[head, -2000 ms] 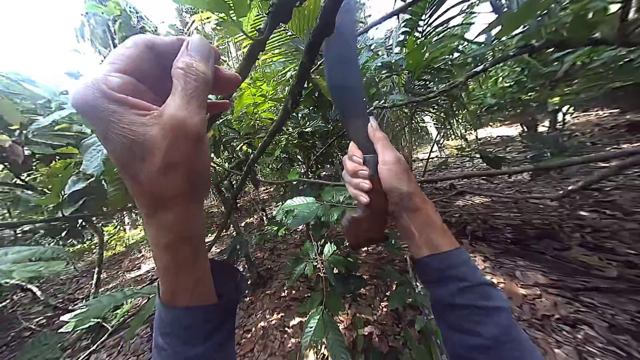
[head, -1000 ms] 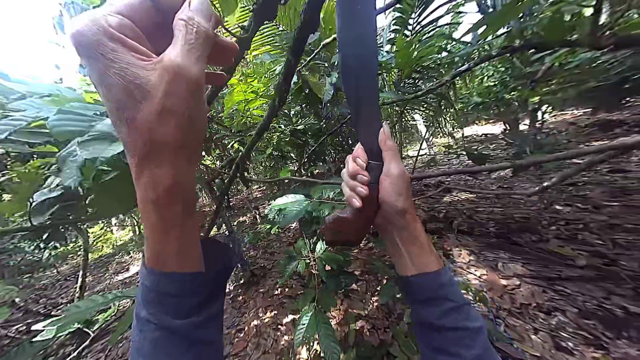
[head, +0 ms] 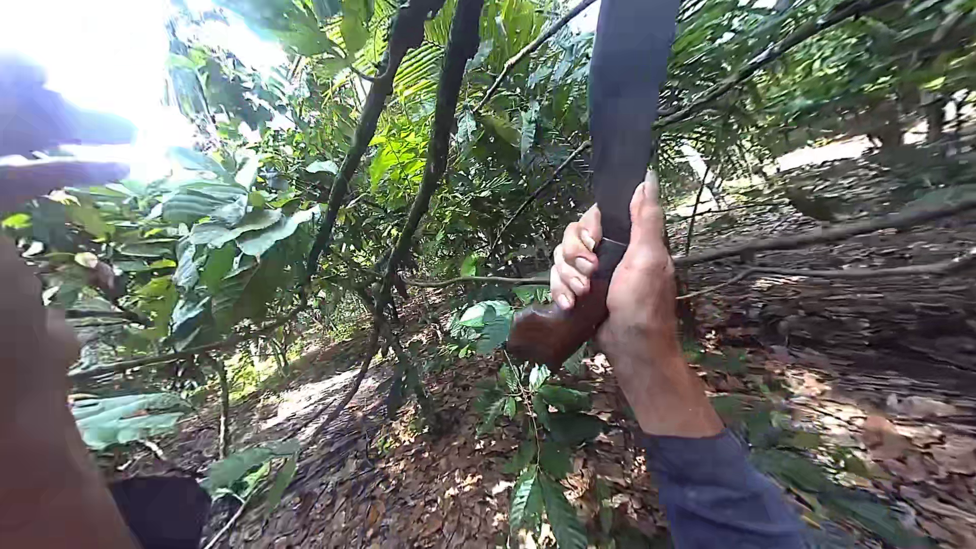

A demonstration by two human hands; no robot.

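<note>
My right hand (head: 629, 282) is closed around the brown wooden handle of a machete (head: 630, 114), right of the middle of the view. The broad dark blade points upward, and its tip is cut off by the top edge. The curved butt of the handle shows below my fingers. At the far left, my left hand (head: 57, 141) is raised, blurred, washed out by glare and partly outside the frame. Whether it holds anything is not visible. Two dark branches (head: 438, 145) rise between the hands.
A thin branch (head: 831, 232) runs sideways to the right of the machete. Large leaves (head: 236, 229) hang at left, and a small leafy plant (head: 545, 427) stands below the handle. Dry leaf litter (head: 427, 496) covers the sloping ground.
My left hand has moved left, partly out of view. My right hand keeps its hold on the machete, whose blade has gone from leaning left to nearly upright.
</note>
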